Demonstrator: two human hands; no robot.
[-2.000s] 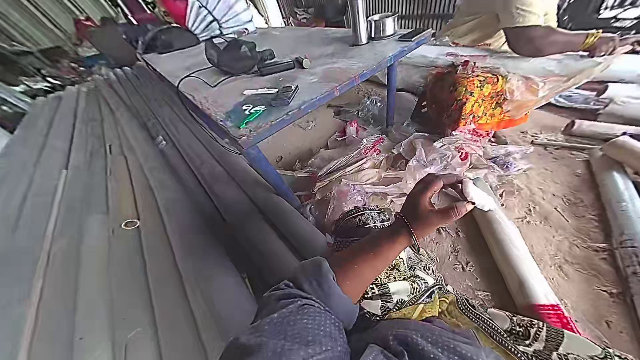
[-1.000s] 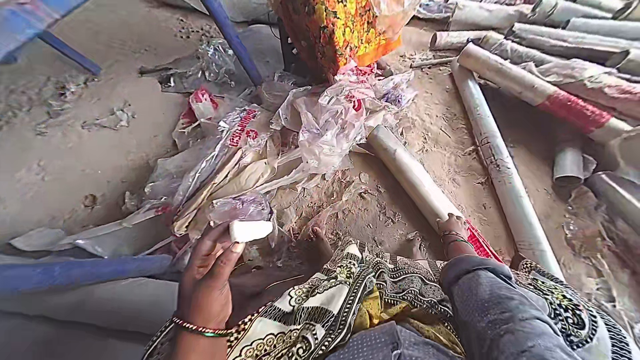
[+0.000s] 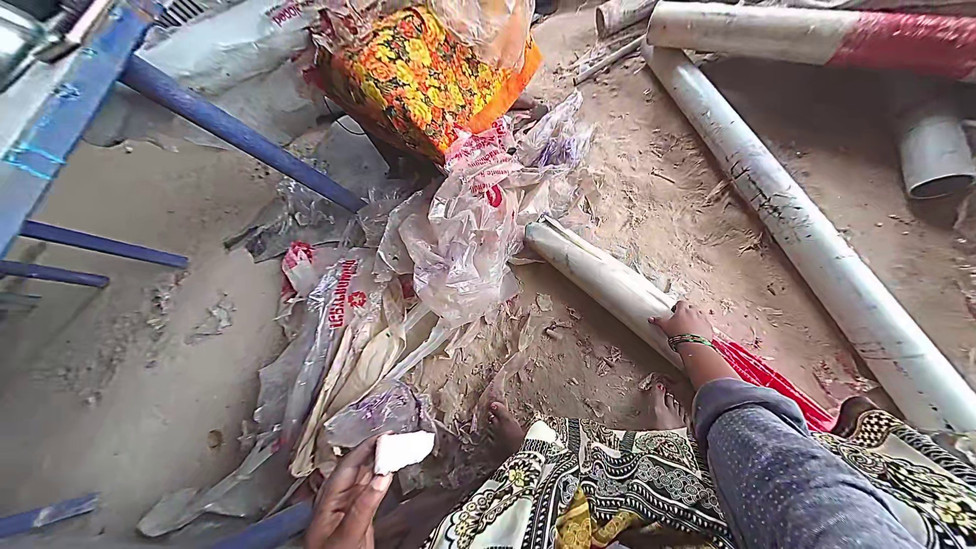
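Observation:
My left hand (image 3: 352, 492), low in the frame, pinches a small white block (image 3: 404, 451) between thumb and fingers, above a heap of crumpled plastic bags. My right hand (image 3: 686, 324) lies over a whitish cylindrical roll (image 3: 602, 282) on the sandy ground, with its fingers curled on the upper side. The roll slants from the plastic heap down to my lap. Red cloth or netting (image 3: 770, 377) shows beyond my right wrist, beside the roll's lower end. My bare feet are on either side of the space below the roll.
Blue metal table legs (image 3: 236, 130) stand at the left. Crumpled clear bags (image 3: 465, 244) lie ahead, below an orange floral cloth (image 3: 427, 72). A long pale pipe (image 3: 808, 244) runs along the right, with a red-and-white one (image 3: 747, 30) across its far end and a short pipe (image 3: 934, 152) nearby.
The view has swung down from the table and long tubes towards the ground. Since one second ago, my right hand has moved farther up the roll; my left hand still holds the white block.

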